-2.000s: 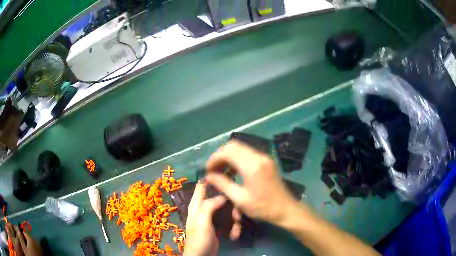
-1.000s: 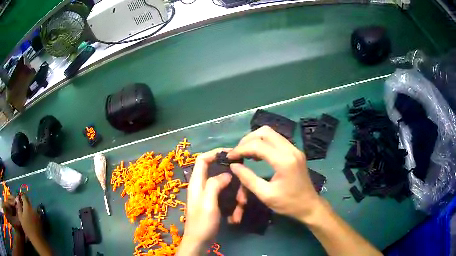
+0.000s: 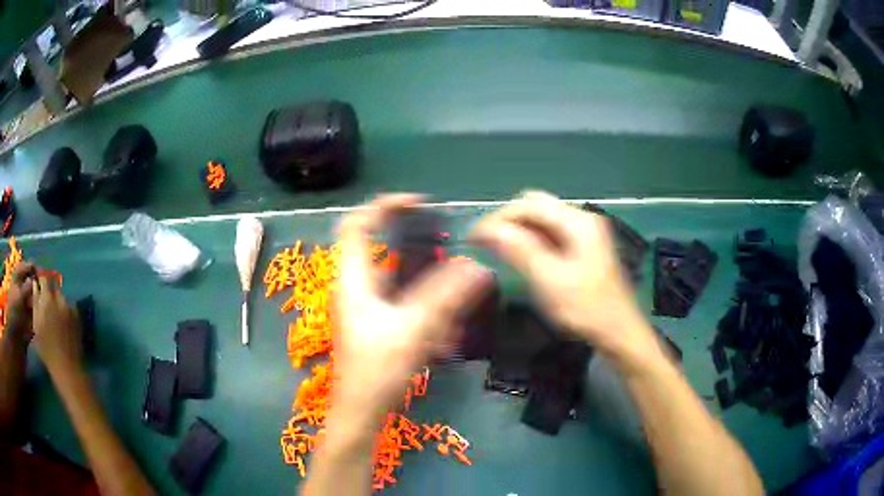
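Note:
My left hand (image 3: 388, 300), blurred, holds a black housing (image 3: 417, 242) upright above the orange pile, with a little orange showing at its edge. My right hand (image 3: 567, 266), also blurred, is just right of the housing and apart from it; its fingertips are bunched, and I cannot tell if they hold anything. Loose black housings (image 3: 554, 387) lie below and between my hands. The pile of orange clips (image 3: 312, 334) lies left of and partly behind my left hand. A heap of small black inserts (image 3: 766, 329) lies at the right.
A clear plastic bag (image 3: 824, 387) is at the right edge, above a blue bin (image 3: 848, 477). A pale-handled knife (image 3: 248, 262) and crumpled bag (image 3: 163, 249) lie left. Black rounded units (image 3: 310, 145) stand on the far strip. Another person's hands (image 3: 44, 310) are at far left.
The view has shifted, showing more of the left bench. My right hand has moved away from the housing in my left hand. Another black piece now shows at the lower left.

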